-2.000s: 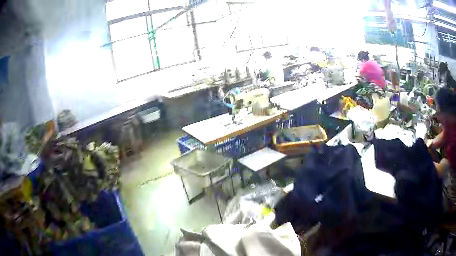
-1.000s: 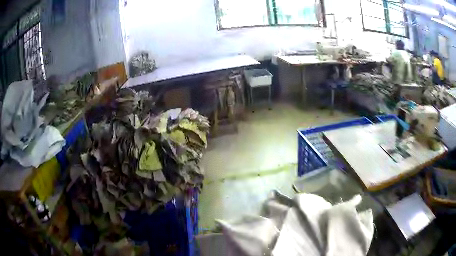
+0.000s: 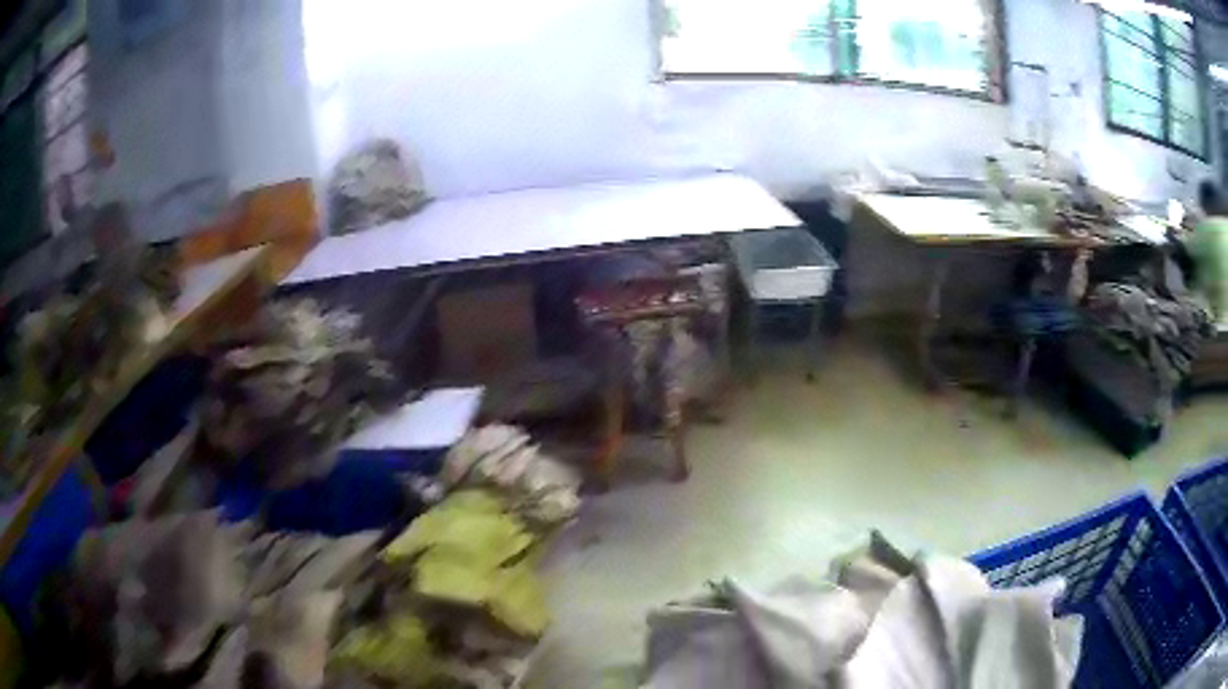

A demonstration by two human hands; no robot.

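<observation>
A gathered bundle of pale beige cloth pieces (image 3: pixel 875 626) is at the bottom edge, right of centre, cut off by the frame. What supports it is hidden. Neither of my hands shows. To the left, a large pile of brown-grey cloth pieces (image 3: pixel 175 592) has yellow-green pieces (image 3: pixel 471 559) on its right side.
A long white table (image 3: pixel 566 222) stands by the wall with a cloth bundle (image 3: pixel 377 186) at its left end. A wooden stool (image 3: pixel 640 303) and a white tub (image 3: pixel 788 276) are near it. Blue crates (image 3: pixel 1124 579) are at the lower right. A person (image 3: pixel 1208 256) is at the right edge.
The view has swung left and moved closer to the wall table. The sewing machine table has left the view. The beige bundle stays at the bottom edge.
</observation>
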